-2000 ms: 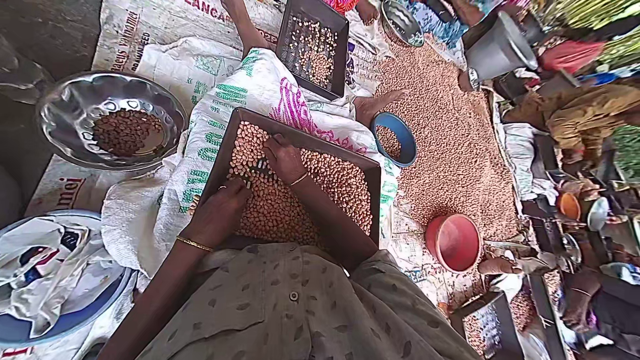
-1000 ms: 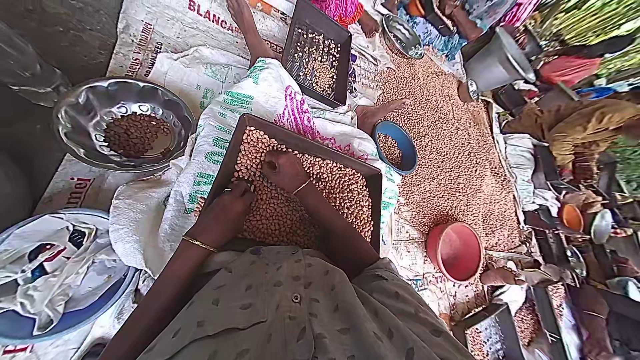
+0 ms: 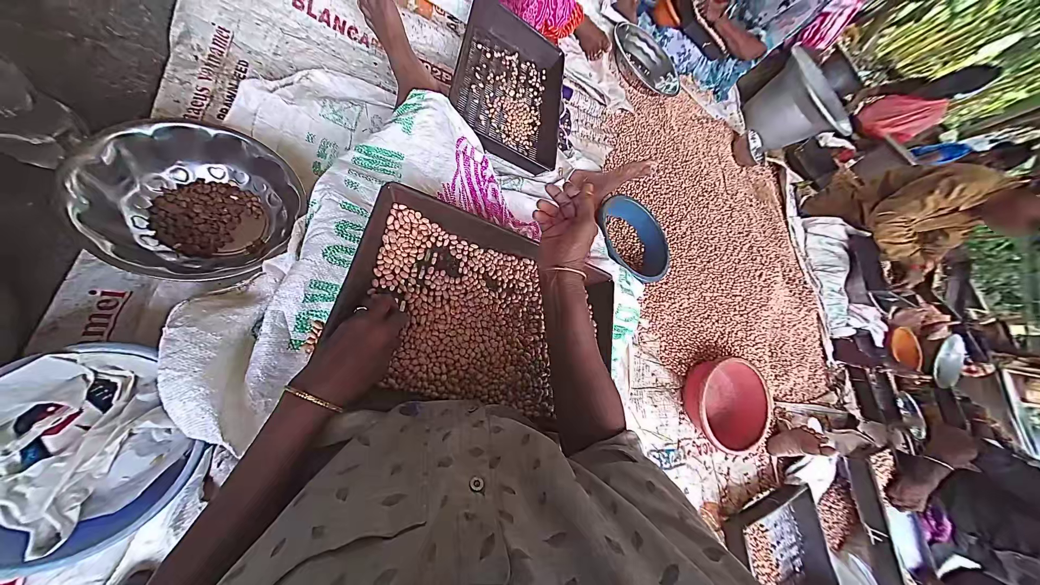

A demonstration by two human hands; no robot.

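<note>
A dark rectangular tray [image 3: 479,225] of pale brown shelled nuts or beans lies across my lap on a white woven sack [image 3: 280,325]. At its left side my left hand [image 3: 364,345] rests on the nuts, fingers bent and pointing down; small pale pieces show at the fingertips, and whether they are gripped cannot be told. My right hand [image 3: 566,223] is raised by the tray's far right corner, palm up with fingers curled and somewhat apart, nothing plainly in it. Beyond that hand stands a blue bowl [image 3: 656,244] partly filled with nuts.
A metal basin [image 3: 280,175] with darker pieces is at the left, above a blue tub [image 3: 183,479] holding cloth. A second tray [image 3: 552,122] lies ahead beside a bare foot. To the right are a wide spread of nuts [image 3: 715,244], a red bucket [image 3: 731,406] and several people with trays.
My right hand has lifted off the nuts and moved right, turning palm up. My left hand stays at the tray's left side. A dark bare patch now shows among the nuts near the far side.
</note>
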